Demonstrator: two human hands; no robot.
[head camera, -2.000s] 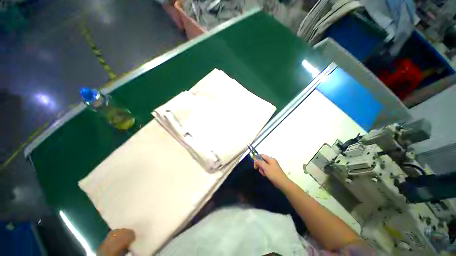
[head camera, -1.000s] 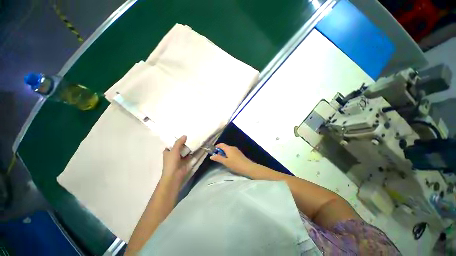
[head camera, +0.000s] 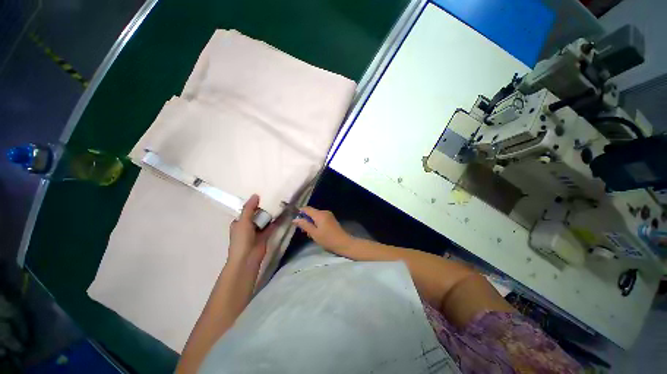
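Note:
A large pale pink-beige garment piece (head camera: 256, 109) lies folded on the green table. A whitish strip (head camera: 194, 181) runs along its folded edge, with a small dark mark midway. My left hand (head camera: 249, 230) holds the near end of this edge, thumb on top and fingers beneath the cloth. My right hand (head camera: 323, 229) holds thread snips (head camera: 301, 214) with a blue handle, their blades at the cloth's near corner, just right of my left hand. Whether the blades touch a thread cannot be told.
A bottle (head camera: 95, 166) with yellow-green liquid and blue cap lies at the green table's (head camera: 66, 219) left edge. To the right, a cream sewing machine (head camera: 526, 153) stands on a white table (head camera: 395, 109) with small scraps. A blue sheet (head camera: 512, 25) lies at its far end.
My left hand has come from the cloth's near left corner to the strip's near end. My right hand has brought the snips from the table edge to the cloth. The view has shifted.

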